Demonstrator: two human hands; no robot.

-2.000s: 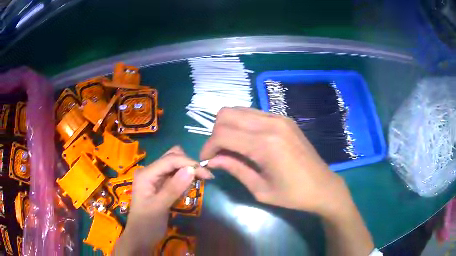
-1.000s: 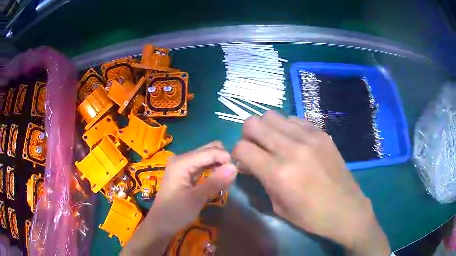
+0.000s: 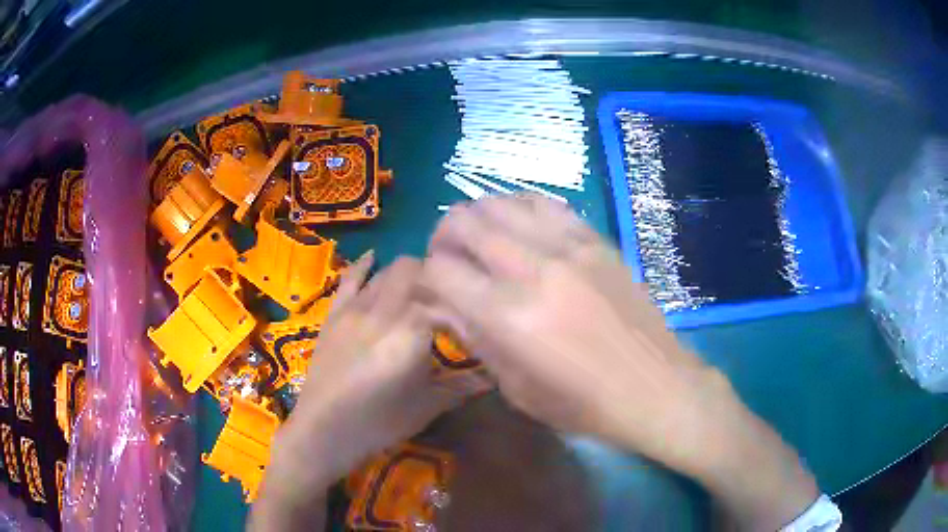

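My left hand point(image 3: 379, 358) and my right hand point(image 3: 541, 301) are together at the centre, slightly blurred. Part of an orange connector housing point(image 3: 453, 349) shows between and below them. The fingers are largely hidden behind the backs of the hands, so I cannot tell what either one grips. Another orange housing point(image 3: 400, 490) lies below the hands at the bottom edge. White sleeves point(image 3: 520, 125) lie stacked beyond the hands, a few of them slanted at the near end. Thin black wires point(image 3: 717, 208) with silvery ends lie in the blue tray point(image 3: 837, 234) at the right.
A loose pile of orange housings point(image 3: 203, 327) lies at the left. A pink bag point(image 3: 112, 312) with rows of housings in a dark tray is at the left edge. A crumpled clear bag point(image 3: 915, 270) is at the far right. A pale rail point(image 3: 541, 36) crosses the back.
Over the last second both hands have closed in, the right moving left and overlapping the left hand. The view has shifted slightly. A small white tip between the fingers two seconds ago is now hidden.
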